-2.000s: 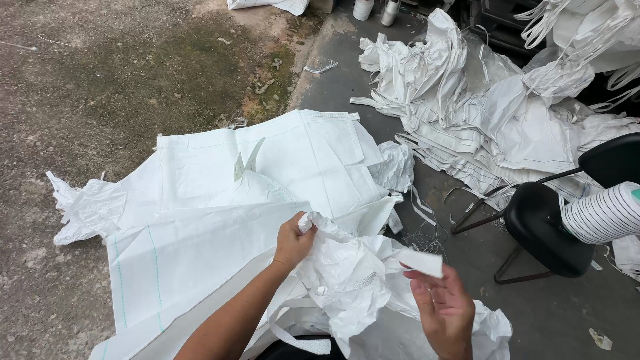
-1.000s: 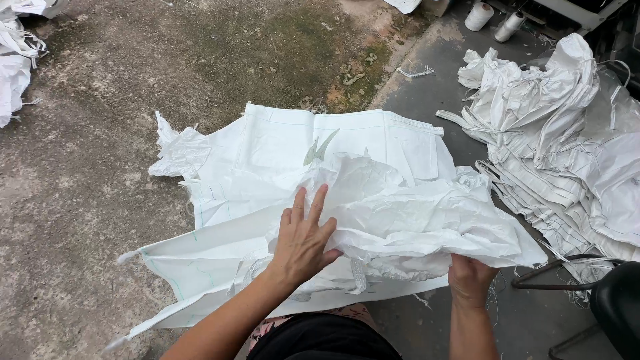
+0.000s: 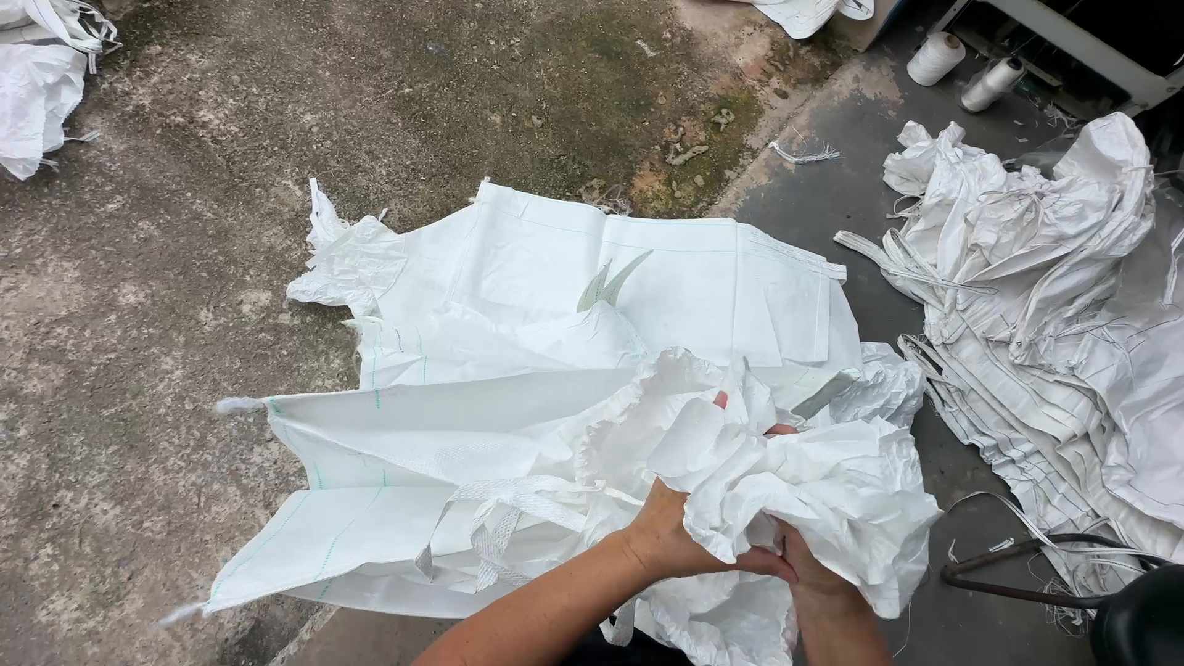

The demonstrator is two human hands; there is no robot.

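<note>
White woven plastic fabric (image 3: 416,416) with green stitched lines, seemingly large bulk sacks, is spread in front of me. Crumpled thin white sheeting (image 3: 832,490) is gathered between my hands at its near right part. My left hand (image 3: 680,536) grips a bunch of it, the fingers partly covered by folds. Close beside it, my right hand (image 3: 809,564) holds the sheeting from below, its fingers mostly hidden. White webbing straps (image 3: 499,518) lie loosely on the fabric left of my hands.
A heap of white sacks and straps (image 3: 1027,268) lies on the right. Two thread cones (image 3: 936,59) stand at the upper right, near a metal frame (image 3: 1091,42). A black seat (image 3: 1142,615) is at the lower right. More white fabric (image 3: 37,102) lies upper left.
My hands have come together, bunching the sheeting that was stretched between them a second ago. The small white piece my right hand held two seconds ago is no longer distinguishable.
</note>
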